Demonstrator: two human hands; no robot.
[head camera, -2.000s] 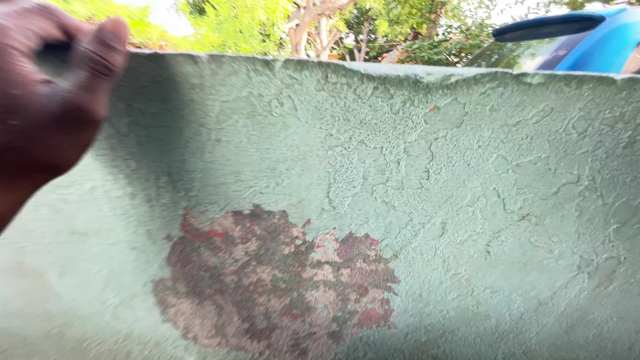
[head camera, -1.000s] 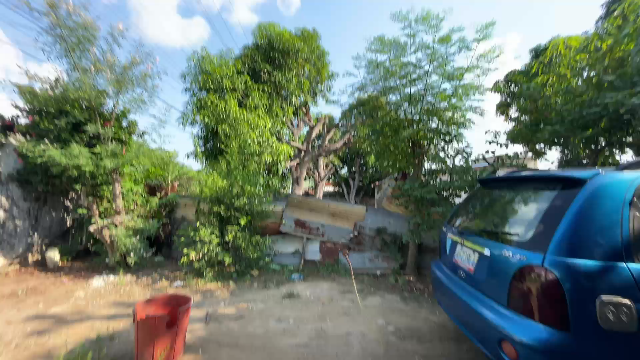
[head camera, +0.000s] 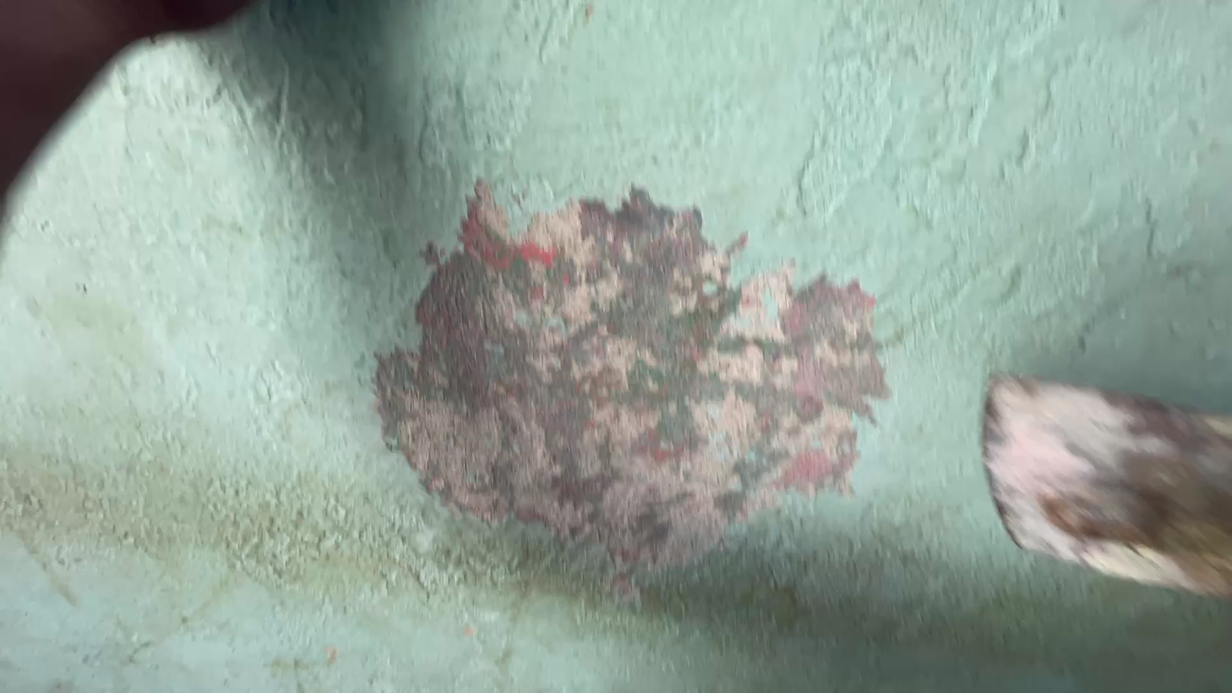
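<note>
A blurred, dark part of my left hand fills the top left corner; its fingers and what they touch are hidden. Below and beside it spreads a pale green, rough painted surface. In the middle of this surface is a ragged bare patch with grey, pink and red layers showing. From the right edge comes the flat, paint-stained end of a tool, seemingly a scraper blade, blurred, a short way right of the patch. My right hand is out of view.
Cracked, raised paint ridges run over the upper right of the surface. Along the lower part lies a darker, grainy band.
The view has swung from a yard with trees and a blue car down to the green surface. The paint-stained tool now shows at the right.
</note>
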